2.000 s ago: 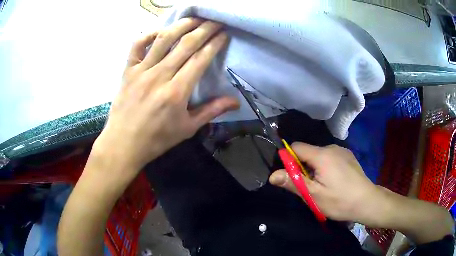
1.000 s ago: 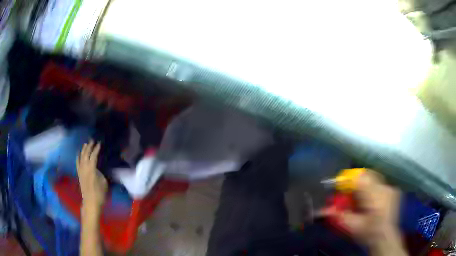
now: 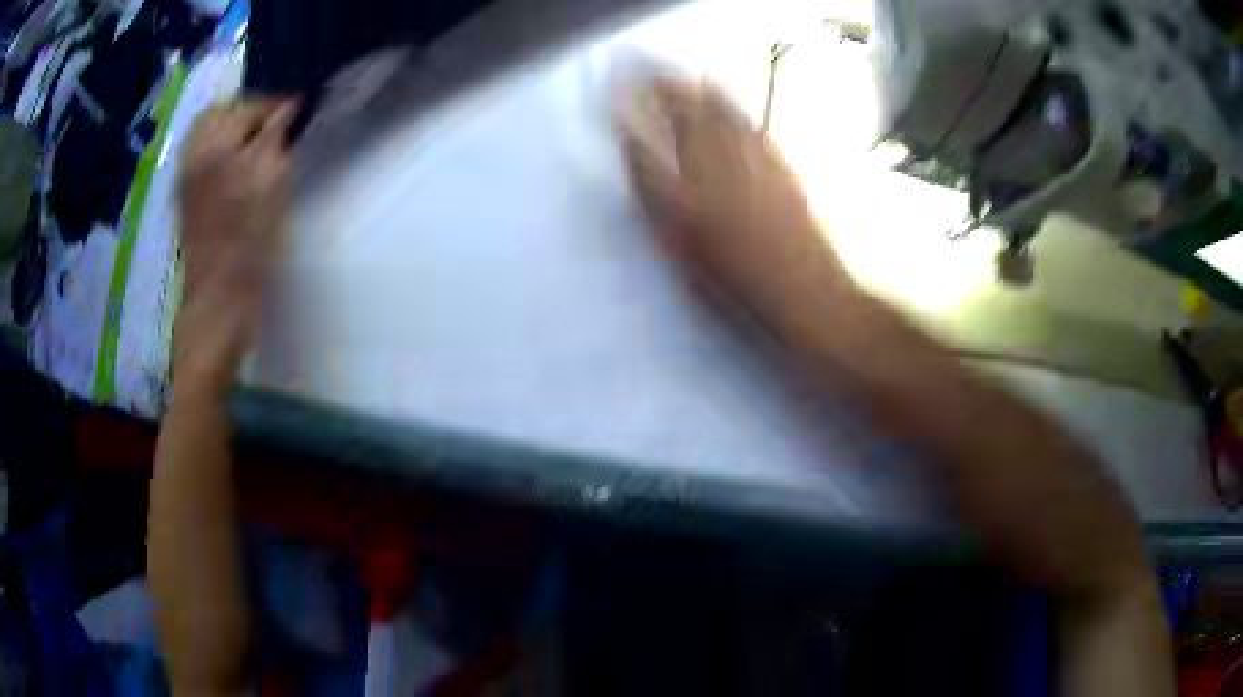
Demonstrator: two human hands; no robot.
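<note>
A garment panel (image 3: 477, 259), pale side up with a dark edge along its back, lies spread on the machine table, blurred by motion. My left hand (image 3: 239, 170) is at the panel's back left corner, its fingers closed on the dark edge. My right hand (image 3: 702, 170) is on the panel's right part, blurred, and I cannot tell whether its fingers grip the cloth. The scissors (image 3: 1210, 409) lie on the table at the far right, partly cut off by the picture's edge.
The sewing machine head (image 3: 1036, 109) stands at the upper right with lit metal parts beneath it. Stacked black and white cloth (image 3: 82, 232) is at the left with a green strip. The padded table edge (image 3: 573, 477) runs across the front. Red baskets are below.
The scissors have left my right hand and lie at the right. My left hand has come up from the basket area below the table. A pale panel now covers the tabletop.
</note>
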